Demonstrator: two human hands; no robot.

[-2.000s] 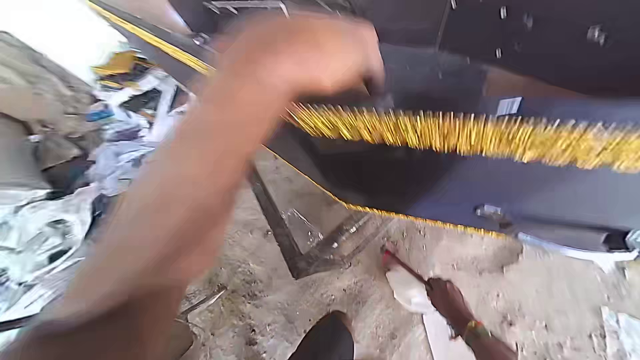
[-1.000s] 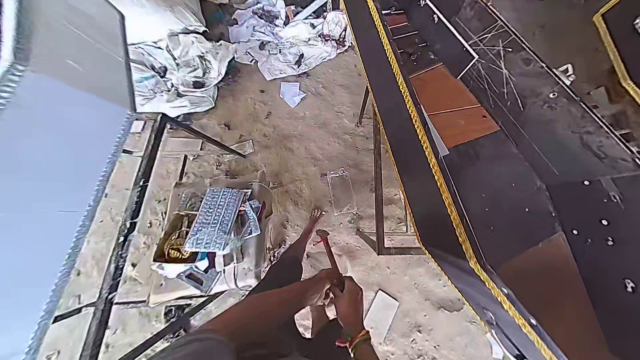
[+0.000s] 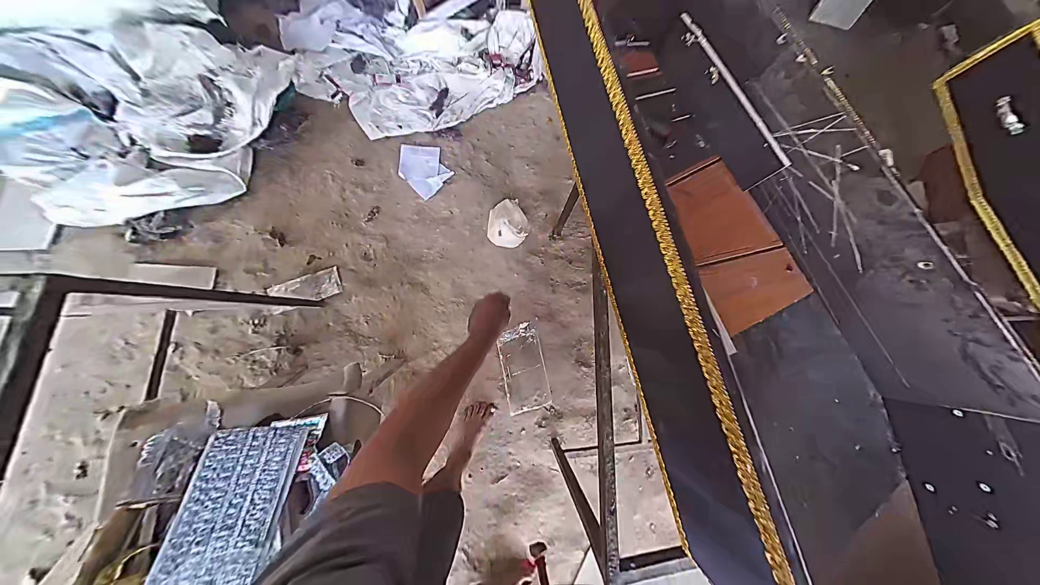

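My left hand (image 3: 490, 313) is stretched out over the bare ground, with its fingers looking curled; whether it holds something small cannot be told. Below and right of it a clear plastic piece (image 3: 524, 370) lies on the ground, and my bare foot (image 3: 479, 410) is beside that. At the bottom edge the head of a hammer-like tool (image 3: 538, 551) with red on it shows; my right hand is out of view. To the right runs a long dark panel (image 3: 621, 268) edged with gold braided trim (image 3: 662, 236).
White plastic sacks (image 3: 179, 106) lie at the upper left, with a crumpled white bag (image 3: 508, 223) on the ground. Metal frame legs (image 3: 603, 390) stand beside the panel. A patterned sheet (image 3: 231, 508) lies over items at lower left. Orange-brown boards (image 3: 735, 252) are inside the dark structure.
One second ago both hands were together at the hammer-like tool; now my left hand is away from it, reaching forward, and my right hand has left the view.
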